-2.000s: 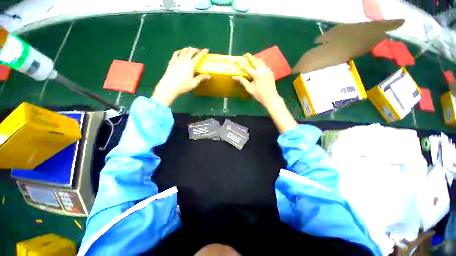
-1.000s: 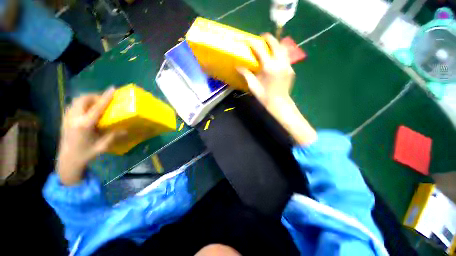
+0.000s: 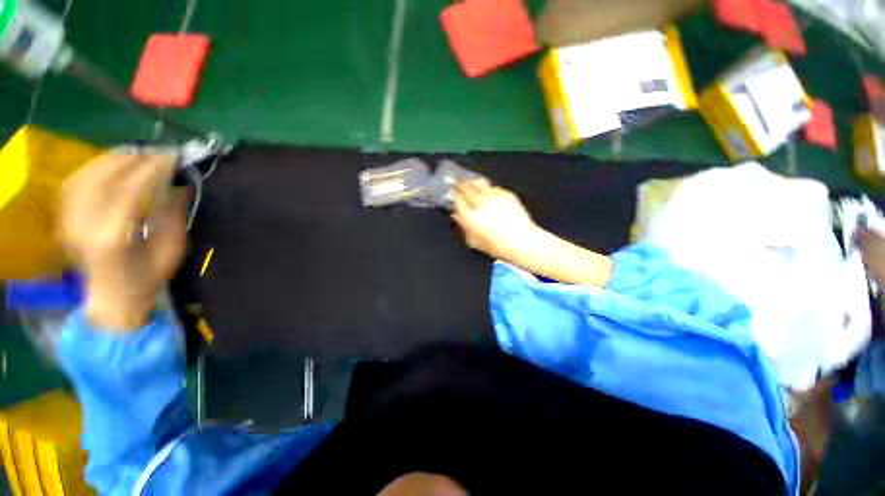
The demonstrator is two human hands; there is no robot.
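My right hand (image 3: 493,215) is at the right one of two small stacks of dark cards (image 3: 396,183) near the back edge of the black mat (image 3: 291,252); its fingertips touch the cards. My left hand (image 3: 126,223) is blurred at the left, beside a closed yellow box (image 3: 37,208) that sits over the blue scale platform (image 3: 47,293). The blur hides whether its fingers touch the box. The scale's body is mostly hidden by my left hand and sleeve.
Open yellow boxes with white contents (image 3: 621,87) stand on the green belt (image 3: 311,77) at the right. Red squares (image 3: 171,70) lie on the belt. A large white pile (image 3: 757,262) is right of the mat. Yellow boxes (image 3: 44,446) are at lower left. Another person's hand (image 3: 873,254) is at the right edge.
The view has swung back right from the scale. My right hand has let go of its yellow box and moved to the cards. The box that my left hand held is out of that hand's visible grasp.
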